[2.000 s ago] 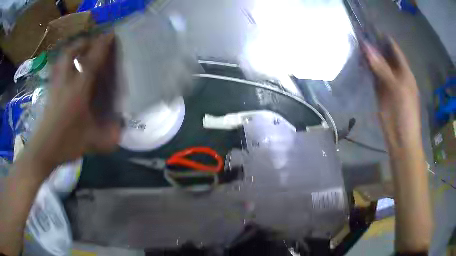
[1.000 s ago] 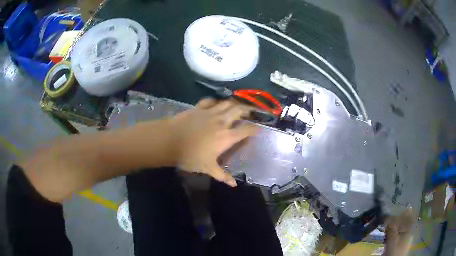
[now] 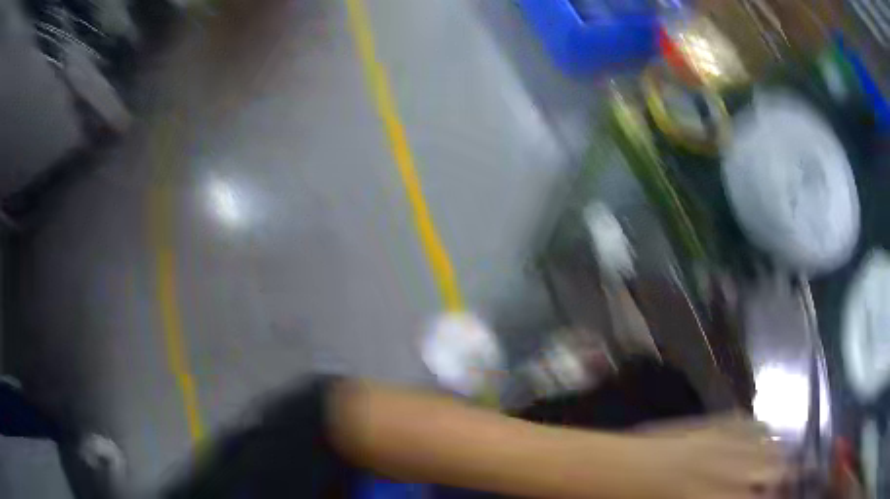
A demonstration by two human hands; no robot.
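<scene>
The picture is strongly blurred. My left hand (image 3: 727, 460) is at the lower right, at the grey metal tape feeder (image 3: 771, 336) on the dark green table; whether its fingers grip the feeder is too blurred to tell. A white component reel (image 3: 792, 183) lies on the table behind the feeder. A second white reel (image 3: 873, 326) is cut off by the right edge. A small red part of the scissors (image 3: 843, 460) shows beside my left hand. My right hand is out of the picture.
A yellow adhesive tape roll (image 3: 688, 112) lies at the table's corner. A blue bin (image 3: 595, 37) is beyond it. Grey floor with yellow lines (image 3: 405, 161) fills the left and middle. A blurred white round thing (image 3: 461, 351) is near my sleeve.
The view has swung left, so the table and reels now sit at the right. My left hand, earlier spread over the feeder, is now at the lower right. My right hand has left the view.
</scene>
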